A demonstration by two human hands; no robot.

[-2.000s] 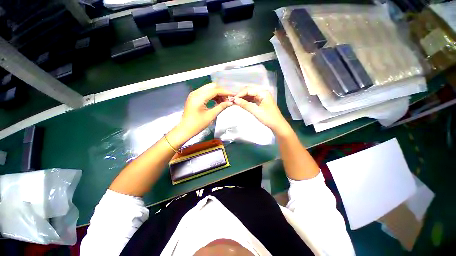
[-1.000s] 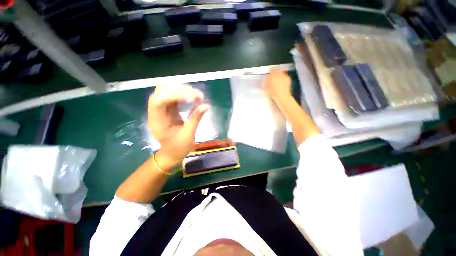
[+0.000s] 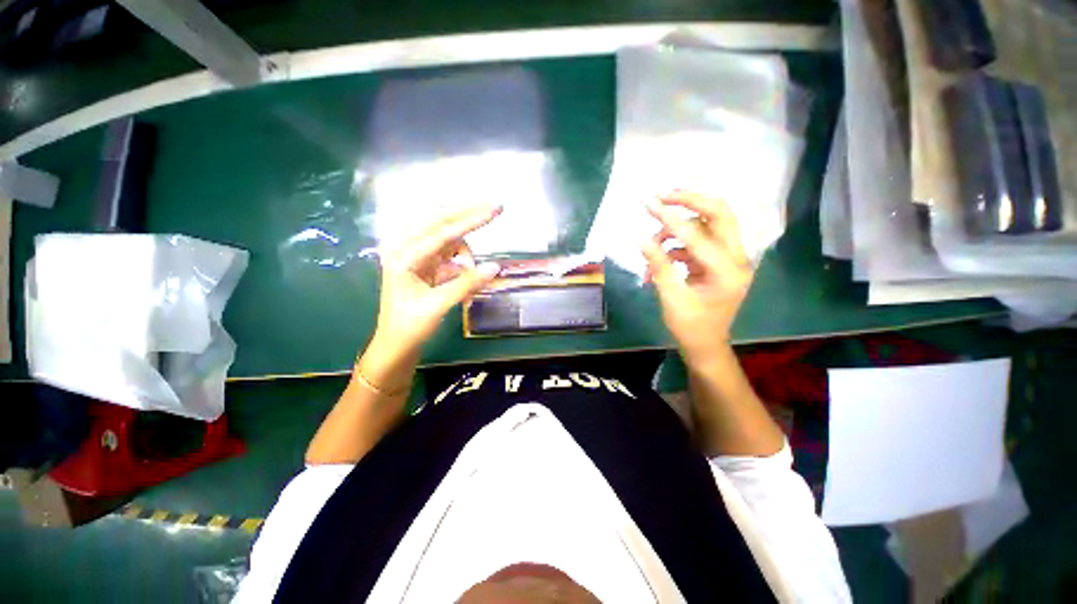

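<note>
A dark oblong housing (image 3: 561, 309) lies in the yellow-edged fixture (image 3: 474, 321) at the bench's near edge. A thin whitish, see-through strip (image 3: 569, 264) shows over the fixture's red far side; it looks like film. My left hand (image 3: 431, 274) is above the fixture's far left corner, thumb near that strip, index finger raised apart. My right hand (image 3: 703, 269) is right of the fixture, fingers curled and partly spread, over the whitish film sheets (image 3: 703, 112). Any clear film between the fingertips of either hand is too faint to tell.
A clear plastic sheet (image 3: 455, 112) lies under glare beyond my left hand. A crumpled white bag (image 3: 112, 313) and upright dark block (image 3: 124, 175) are left. Layered sheets with dark housings (image 3: 1004, 159) are right. A white rail (image 3: 472, 54) bounds the far side.
The view has shifted nearer the bench. My right hand has come back from the far end of the film sheets towards the fixture. My left hand has lowered to the fixture's far edge.
</note>
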